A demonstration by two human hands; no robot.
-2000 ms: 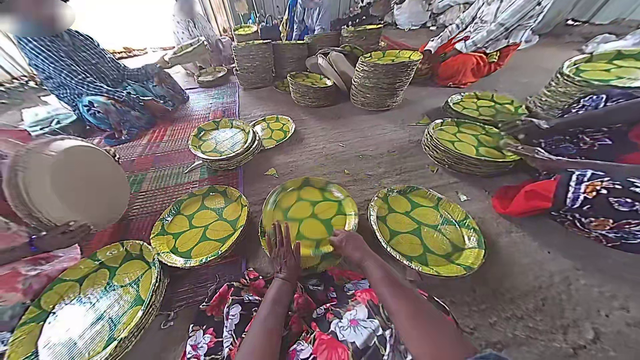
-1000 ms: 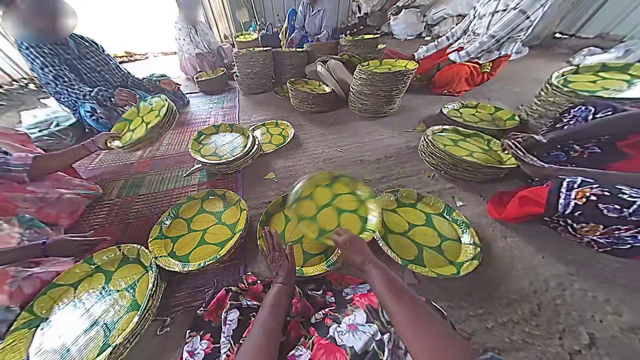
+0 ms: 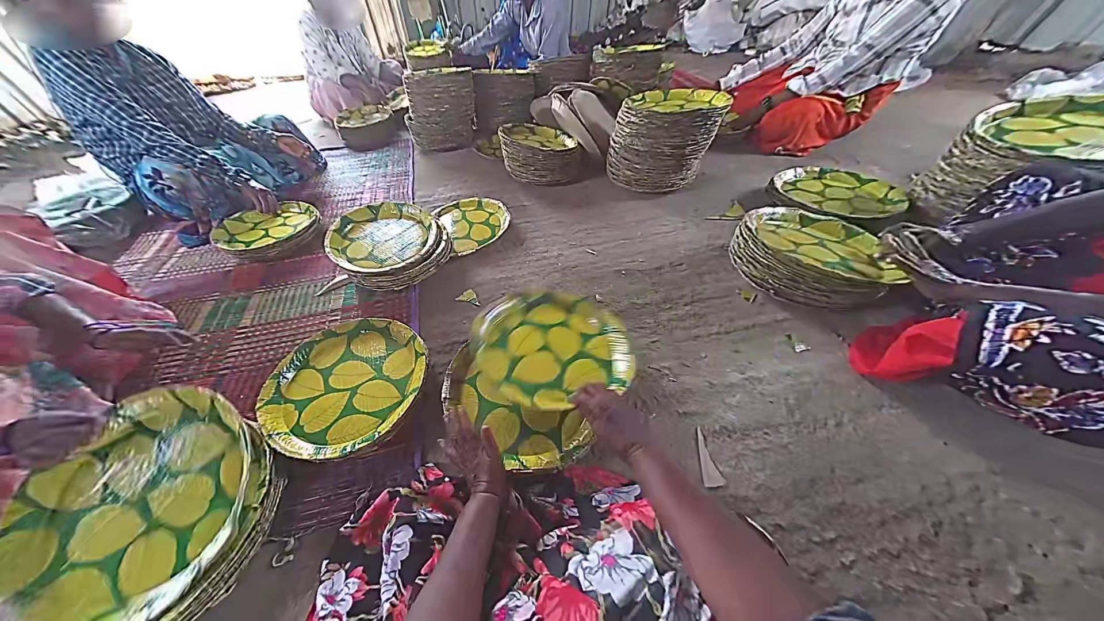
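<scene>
My right hand (image 3: 612,418) grips the near right rim of a round plate with a yellow leaf print on green (image 3: 552,349). That plate is slightly blurred and tilted, above another leaf-print plate (image 3: 517,431) in front of my lap. Against the lower plate's left edge rests my left hand (image 3: 473,453), fingers spread; whether it presses on the rim I cannot tell. Just left of these lies another leaf-print plate (image 3: 342,388), partly on the woven mat. My floral cloth (image 3: 552,552) covers my lap.
Stacks of such plates stand at the near left (image 3: 121,509), mid left (image 3: 384,241), right (image 3: 819,259) and back (image 3: 668,142). A woven mat (image 3: 216,302) spans the left floor. Several people sit around. A pale scrap (image 3: 709,457) lies right of my right arm.
The plate that lay at my right a second ago no longer lies there. The person at the far left has lowered a few plates onto the mat. My right hand still holds a plate.
</scene>
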